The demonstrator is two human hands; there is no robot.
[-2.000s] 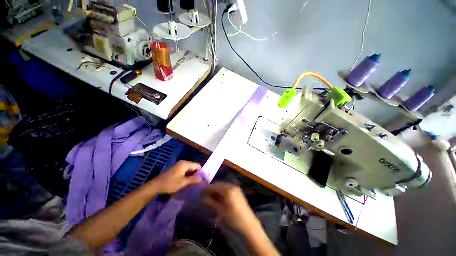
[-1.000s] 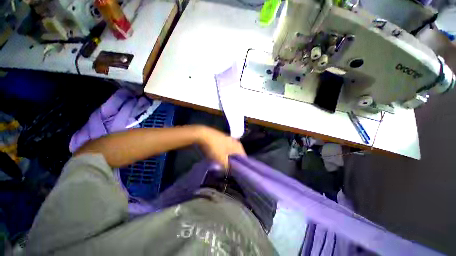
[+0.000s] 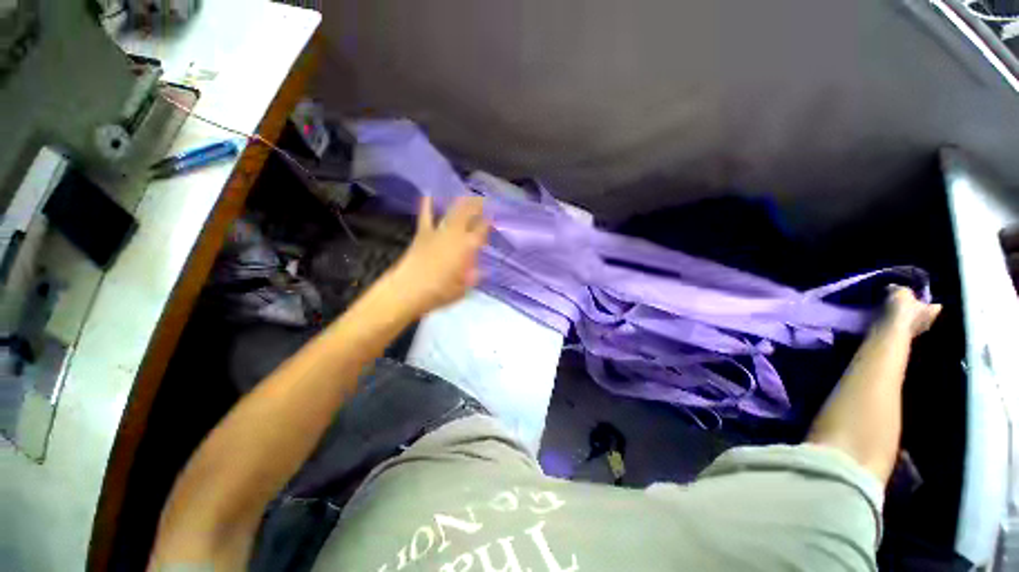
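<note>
Long lilac fabric strips (image 3: 670, 285) lie in a loose, overlapping bundle across the middle, with loops hanging down. My left hand (image 3: 447, 251) is at the bundle's left part, with its fingers apart against the strips; it is slightly blurred and no clear grip shows. My right hand (image 3: 911, 310) is far out to the right, shut on the strips' right end, with a thin loop beside its fingers. A wider lilac end reaches past my left hand to the upper left.
The machine table (image 3: 251, 67) edge runs down the left, with blue snips (image 3: 196, 159) and a dark plate (image 3: 89, 212) on it. A pale panel (image 3: 492, 358) is under the strips near my lap. A white-edged surface (image 3: 989, 369) stands at the far right. A grey wall is behind.
The view has swung right, away from the needle area. The strips are now stretched across the middle. My right hand has come into view at their right end; my left hand has opened from the strip.
</note>
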